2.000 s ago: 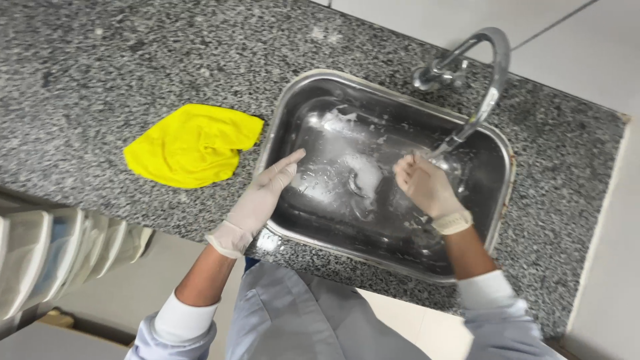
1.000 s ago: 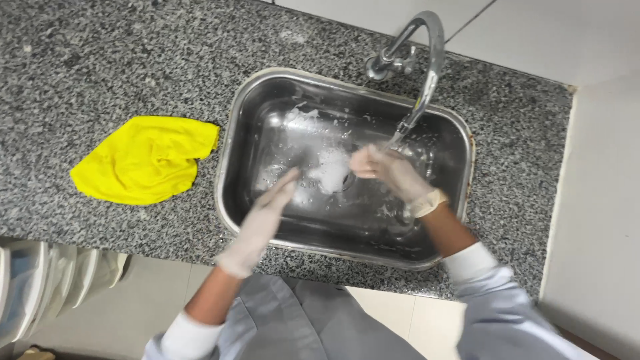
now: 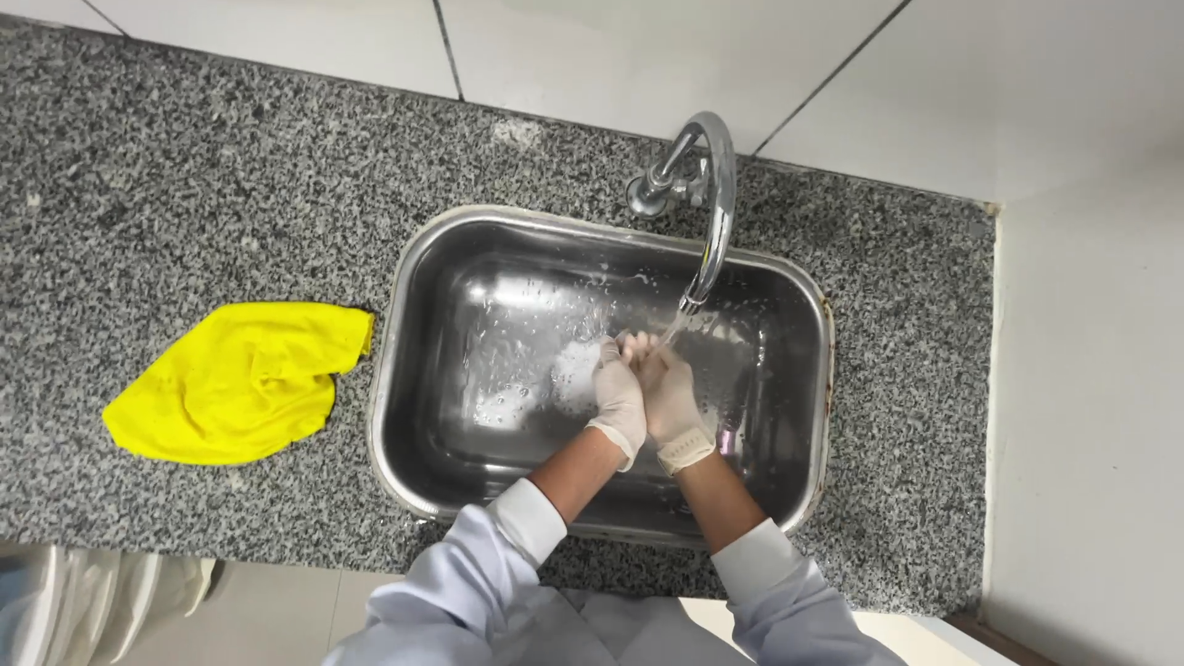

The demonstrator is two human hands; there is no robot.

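Note:
Both hands wear pale, thin gloves and meet side by side over the stainless steel sink [image 3: 393, 370]. My left hand [image 3: 620, 398] is cupped against my right hand [image 3: 671, 393], fingertips close together under the chrome faucet [image 3: 721, 213]. Water runs from the spout onto the fingers of the right hand. No object shows in either hand, though the inner palms are partly hidden. White suds [image 3: 575, 375] lie on the basin floor just left of the hands. A yellow cloth [image 3: 236, 384] is spread, crumpled, on the counter left of the sink.
The speckled granite counter [image 3: 231, 213] surrounds the sink. A tiled wall [image 3: 573, 55] rises behind the faucet, and another wall [image 3: 1091, 388] stands at the right. Below the counter's front edge at the lower left are several plastic containers [image 3: 102, 601].
My hands were apart over the basin, the right one near the water stream. The left has moved right, and the two are now together under the water. The view has shifted.

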